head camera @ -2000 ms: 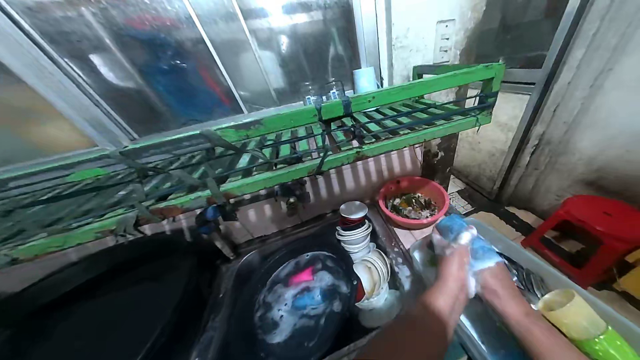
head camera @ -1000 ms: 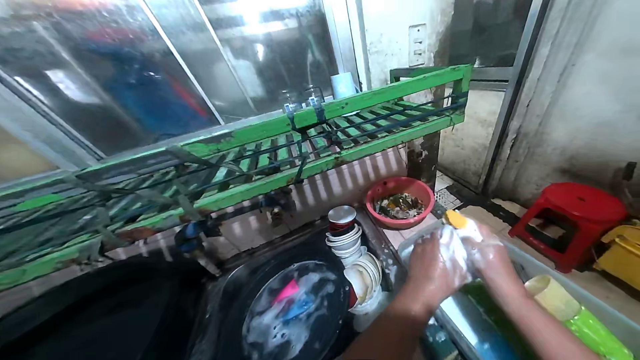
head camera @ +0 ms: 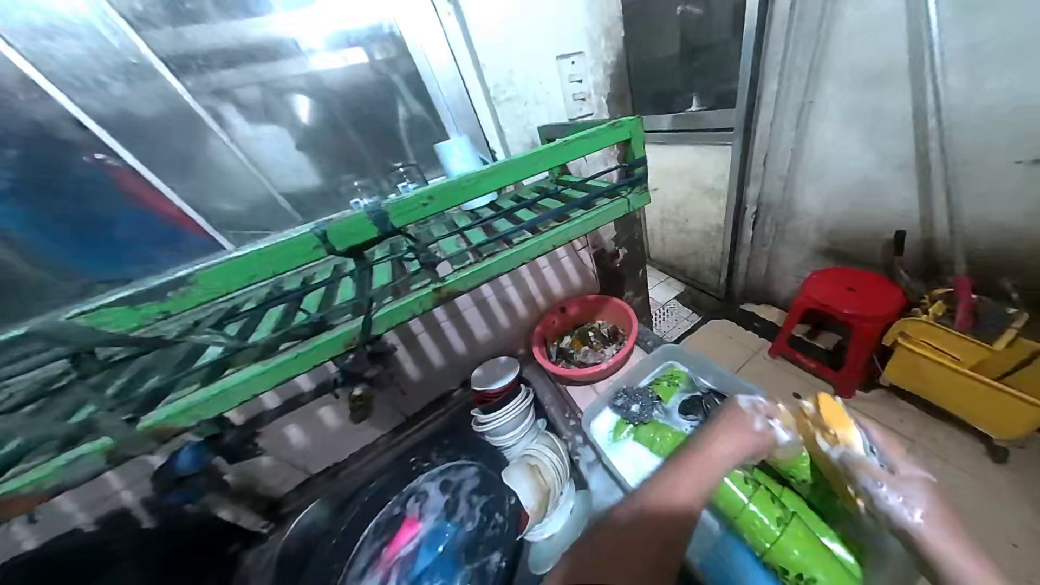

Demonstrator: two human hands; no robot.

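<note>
My right hand (head camera: pixel 886 483), covered in suds, grips a yellow sponge (head camera: pixel 841 426) against a yellowish item, perhaps a cup. Just left of it is my soapy left hand (head camera: pixel 760 426), its fingers curled; what they hold is unclear. Both hands are over a grey plastic tub (head camera: pixel 605 439) of soapy water. Bright green patterned dishware (head camera: pixel 768 516) lies in the tub below them, and a dark metal scouring pad (head camera: pixel 635 404) lies at its left side.
A red basin (head camera: pixel 589 372) holds food scraps. Stacked white bowls (head camera: pixel 504 422) stand beside a black basin (head camera: pixel 366 520) of suds. A green slatted rack (head camera: pixel 520 256) runs behind. On the floor are a red stool (head camera: pixel 849 301) and a yellow mop bucket (head camera: pixel 955 374).
The view has swung right. My hands, close together before, are now apart, and the green dishware and scouring pad in the tub show more fully.
</note>
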